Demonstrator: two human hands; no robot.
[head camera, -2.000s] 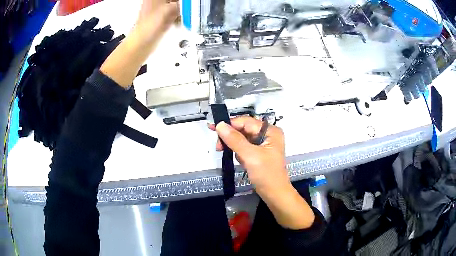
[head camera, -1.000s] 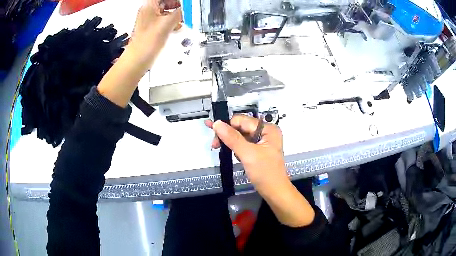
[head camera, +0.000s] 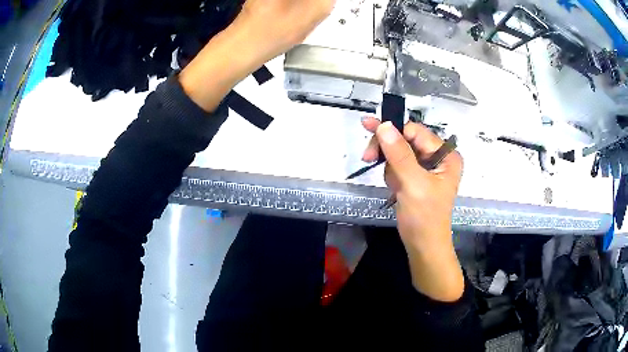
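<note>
My right hand (head camera: 420, 172) pinches a black strip (head camera: 393, 112) between thumb and fingers, just in front of the machine's thin silver guide (head camera: 392, 72). Dark tweezers (head camera: 442, 151) are tucked in the same hand, with thin tips showing at its left side. My left hand (head camera: 282, 20) is at the top edge, partly cut off and blurred; what its fingers do is hidden. The pile of black strips (head camera: 110, 48) lies at the upper left, partly behind my left arm, with loose ends (head camera: 249, 112) on the table.
The pale machine bed block (head camera: 335, 69) and the engraved cover plate (head camera: 434, 79) flank the guide. A dark metal frame (head camera: 518, 26) stands at the upper right. The table edge carries a measuring scale (head camera: 275, 197). Grey-black fabric (head camera: 571, 289) lies at lower right.
The view has tilted down and shifted left, so machine and pile sit higher in the picture. The strip's long tail below my right hand no longer shows; the tweezer tips now show.
</note>
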